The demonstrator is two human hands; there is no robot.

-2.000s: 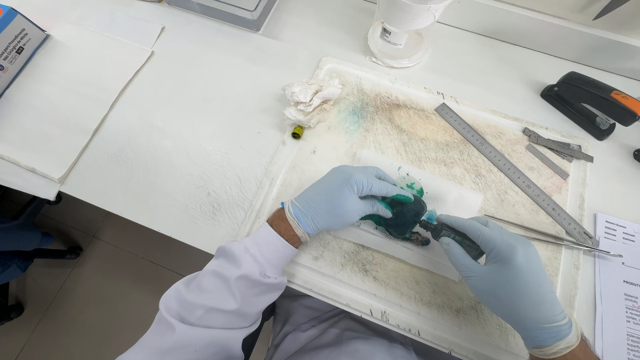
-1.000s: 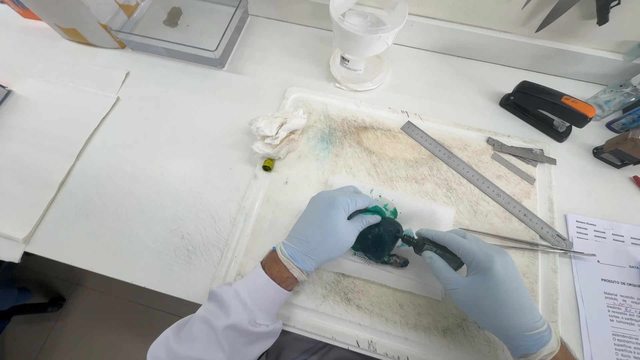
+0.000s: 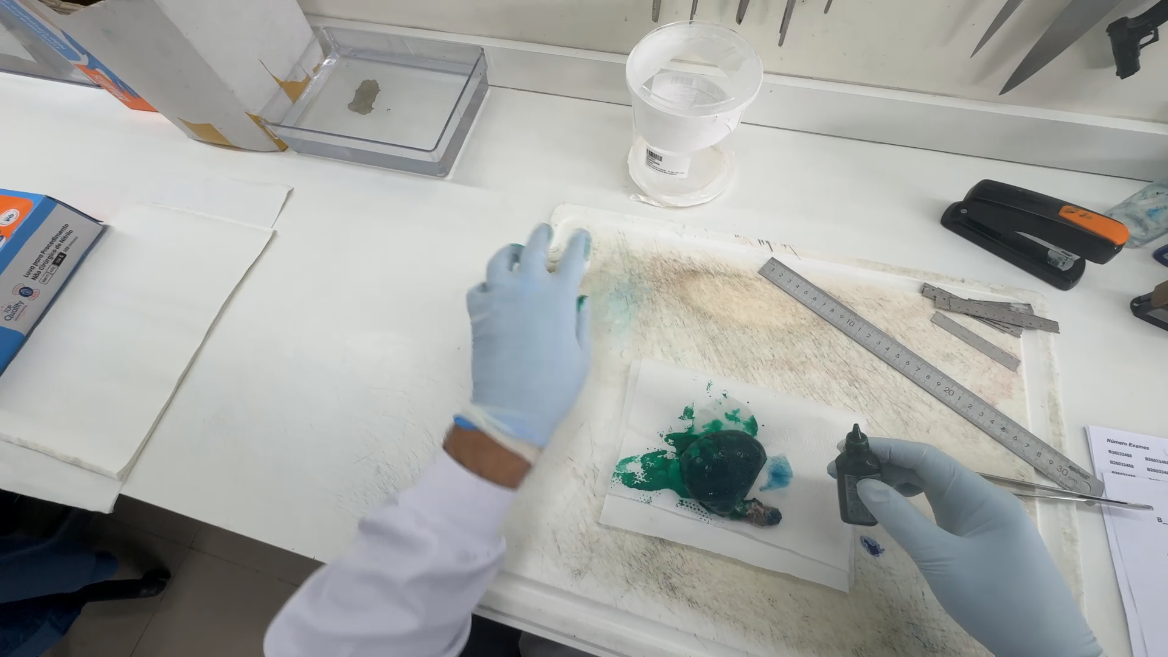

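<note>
My right hand [image 3: 949,525], in a light blue glove, holds a small dark dropper bottle [image 3: 858,479] upright between thumb and fingers, its nozzle pointing up. A rounded specimen coated in dark green ink [image 3: 723,470] lies on a white paper sheet [image 3: 803,547] stained green and blue, left of the bottle. My left hand [image 3: 529,333], gloved too, reaches over the top left corner of the worn white cutting board [image 3: 712,356]. Its fingertips cover the spot where crumpled paper and a small yellowish cap lay; both are hidden, and whether the fingers grip anything cannot be seen.
A steel ruler [image 3: 912,365], thin metal strips [image 3: 990,315] and metal forceps [image 3: 1068,493] lie at the board's right. Beyond are a black stapler [image 3: 1036,233], a clear plastic container [image 3: 693,82] and a clear tray [image 3: 392,100]. White paper [image 3: 119,319] and a glove box [image 3: 41,265] lie left.
My left hand has let go of the green-inked specimen and moved up and left to the board's corner. My right hand has drawn the bottle away to the right and turned it upright.
</note>
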